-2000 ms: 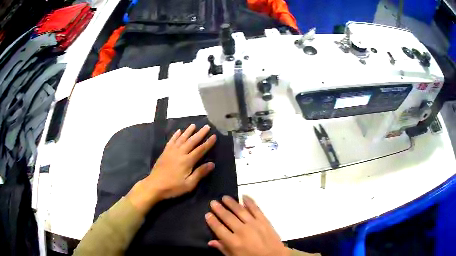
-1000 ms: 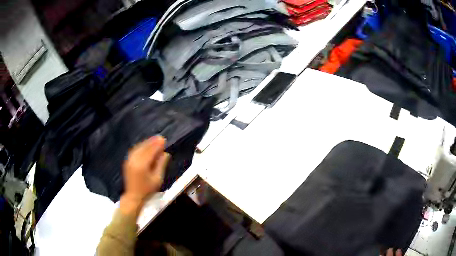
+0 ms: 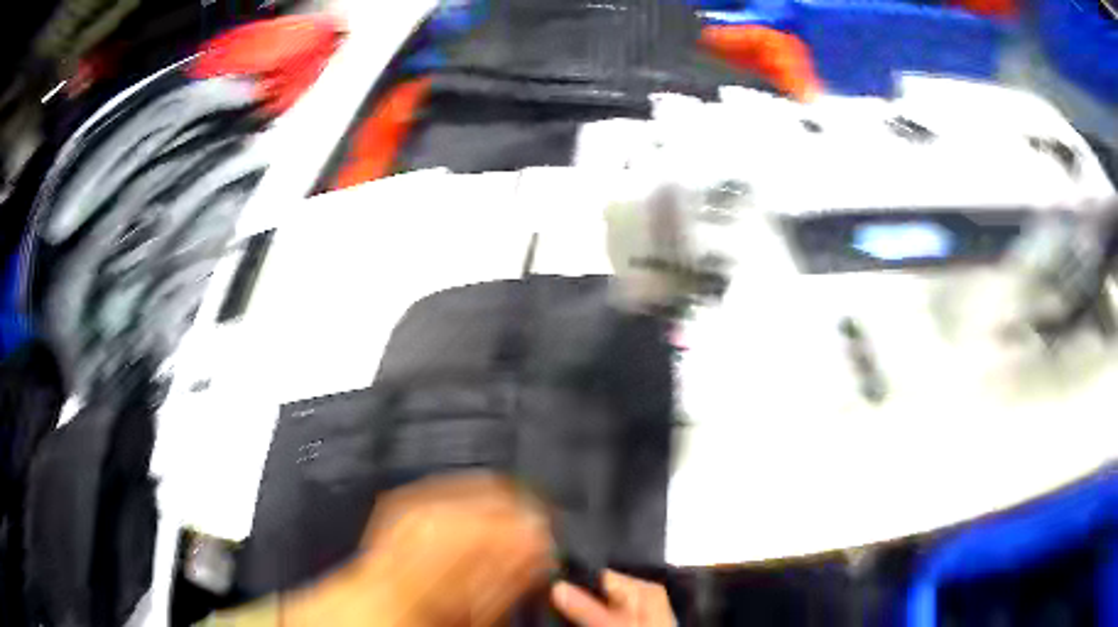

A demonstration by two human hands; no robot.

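Observation:
A black fabric panel with a rounded corner [image 3: 454, 325] lies on the white table, left of the sewing machine head. A second black piece [image 3: 313, 459] with small pale marks lies over its lower left part. My left hand [image 3: 460, 551] is blurred, its fingers curled at the near part of the black cloth; its grip on the cloth is hard to make out. My right hand [image 3: 619, 600] is partly cut off by the bottom edge, at the cloth's near edge, close to my left hand. Its fingertips are partly hidden.
The white sewing machine [image 3: 969, 147] stands at the right, with dark snips [image 3: 862, 359] on its bed. Grey pieces [image 3: 147, 208] and red pieces [image 3: 276, 55] are stacked at the left. Black and orange parts [image 3: 539, 61] lie behind the table. A blue bin [image 3: 1030, 551] is at lower right.
The view has swung back to the machine. My left hand has moved from the dark pile at the left to the cloth on the table, where a second black piece now lies over the panel.

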